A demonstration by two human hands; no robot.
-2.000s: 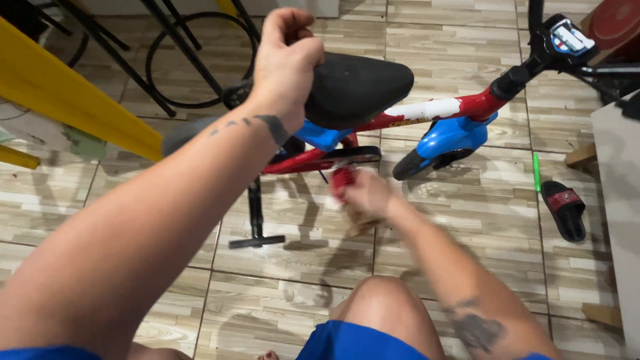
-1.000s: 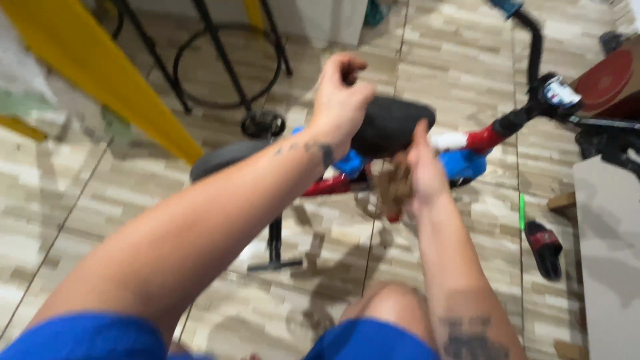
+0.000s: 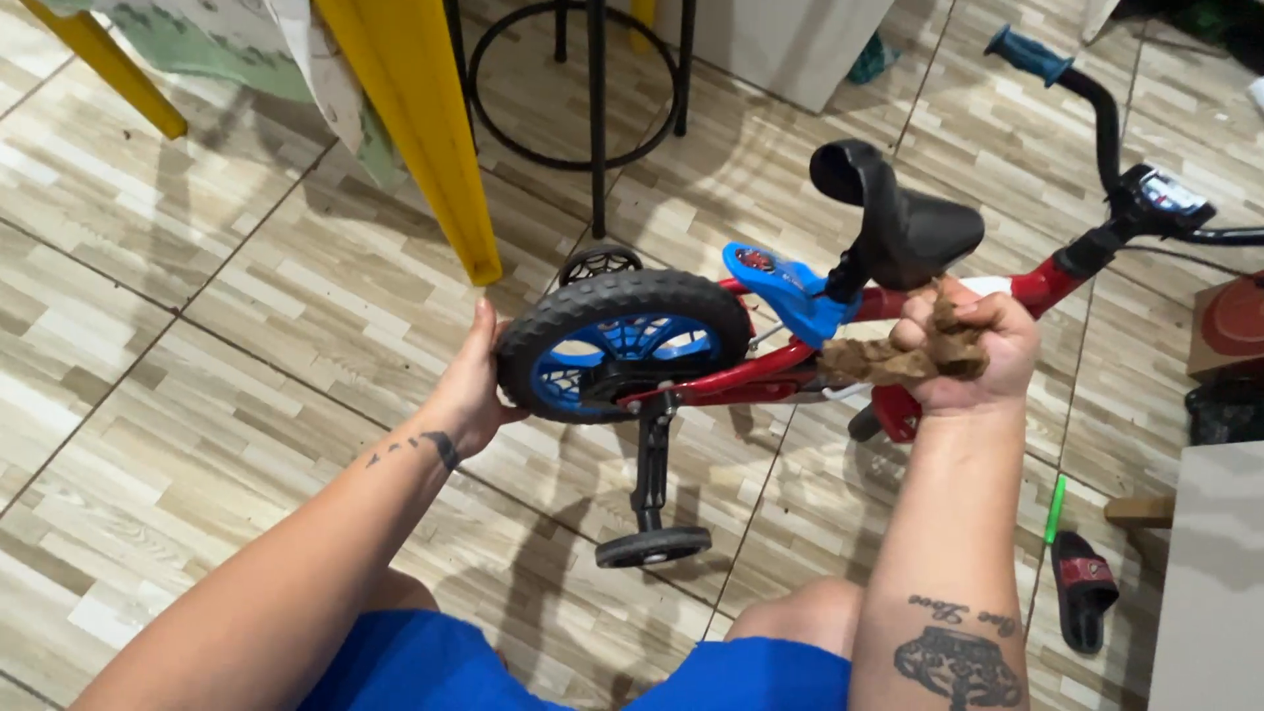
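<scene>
A small red and blue children's bicycle (image 3: 1047, 286) is tilted up from the floor, its black saddle (image 3: 923, 232) nearer the right. My left hand (image 3: 479, 385) grips the black tyre of the rear wheel (image 3: 627, 346) at its left edge. A crumpled brown cloth (image 3: 904, 357) is in my right hand (image 3: 987, 346), which is beside the red frame below the saddle. One training wheel (image 3: 654, 546) sticks out toward me, and the other (image 3: 600, 265) shows behind the tyre. The red pedal (image 3: 897, 413) is partly hidden by my right hand.
A yellow table leg (image 3: 420, 138) stands just behind the rear wheel, and a black stool (image 3: 597, 118) is farther back. At the right are a black and red slide sandal (image 3: 1084, 591), a bright green stick (image 3: 1056, 510) and a pale panel (image 3: 1210, 583).
My left hand has moved from above the saddle to the rear tyre, which it now grips. My right hand, with the cloth, has left the saddle for the frame below it.
</scene>
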